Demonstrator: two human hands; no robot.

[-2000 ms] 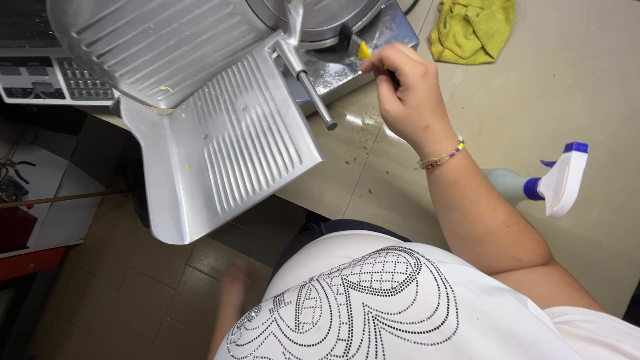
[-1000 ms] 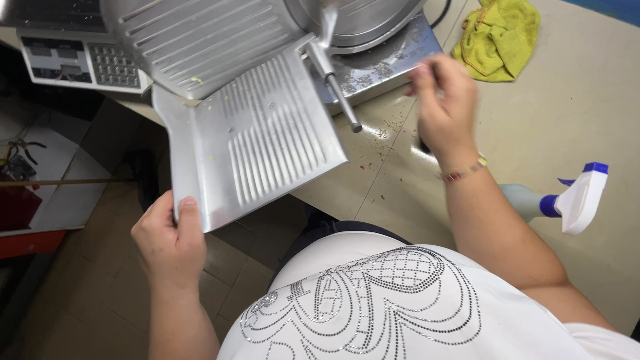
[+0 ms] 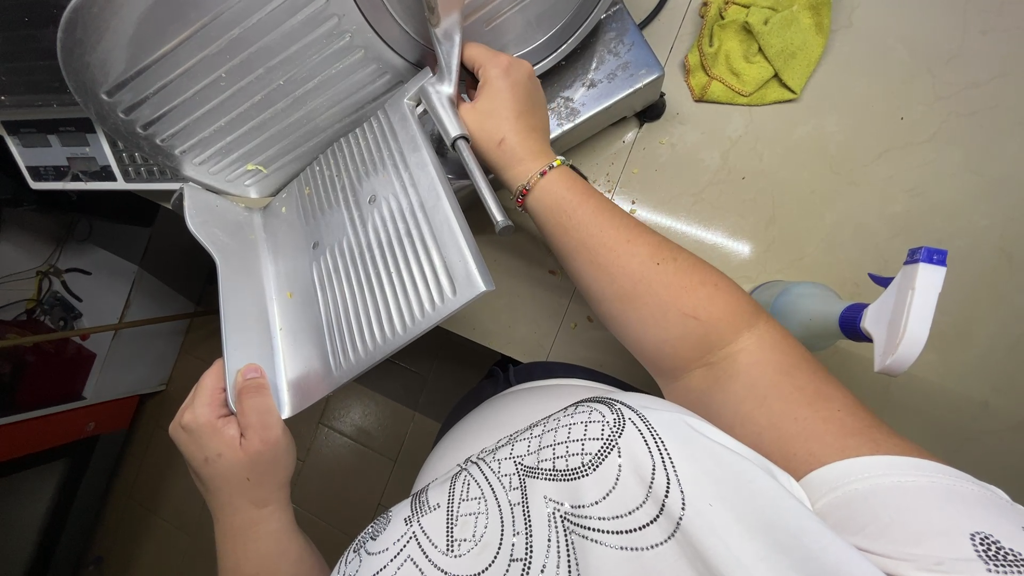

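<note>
A metal food slicer fills the upper left of the head view. Its ribbed carriage tray bears small yellowish scraps, as does the ribbed gauge plate behind it. My left hand grips the tray's lower left corner, thumb on top. My right hand, with a beaded bracelet at the wrist, reaches behind the metal arm and its rod, beside the round blade cover. Its fingertips are partly hidden, so what they touch or hold does not show. The slicer's base has wet-looking smears.
A yellow-green cloth lies on the tiled counter at the upper right. A spray bottle with a white and blue head lies beyond my right forearm. A scale stands at the left, above pliers on a lower surface. Crumbs dot the counter.
My left hand, low and blurred away from the tray two seconds ago, has taken hold of its corner. My right hand has moved left from the base's right side to behind the metal arm.
</note>
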